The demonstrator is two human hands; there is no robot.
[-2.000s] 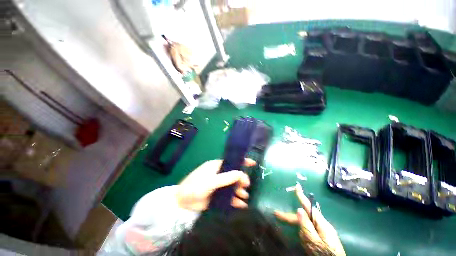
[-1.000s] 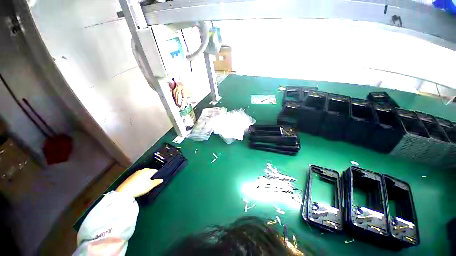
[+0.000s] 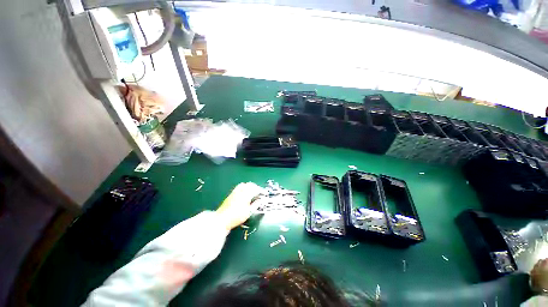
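Observation:
My left hand (image 3: 241, 202) reaches in from the lower left in a pale sleeve, palm down, at the left side of a pile of thin white-silver strips (image 3: 279, 201). Its fingertips are hidden against the pile, so I cannot tell whether they hold anything. My right hand is not in view; dark hair covers the bottom centre. Three black stacks of phone frames (image 3: 365, 232) stand side by side right of the pile, with open windows and grey lower ends. A dark stack of frames (image 3: 120, 207) lies at the left, blurred.
A low black frame stack (image 3: 271, 157) and crumpled clear bags (image 3: 221, 141) lie at the back left. A long row of frames (image 3: 336, 129) runs along the back. More black frames (image 3: 484, 244) lie at the right, near part of a person's hand (image 3: 540, 274). Small scraps dot the green mat.
My left hand has left the dark frame stack at the left and moved right to the strip pile. The view has swung right, showing more frames and a person's hand at the right edge.

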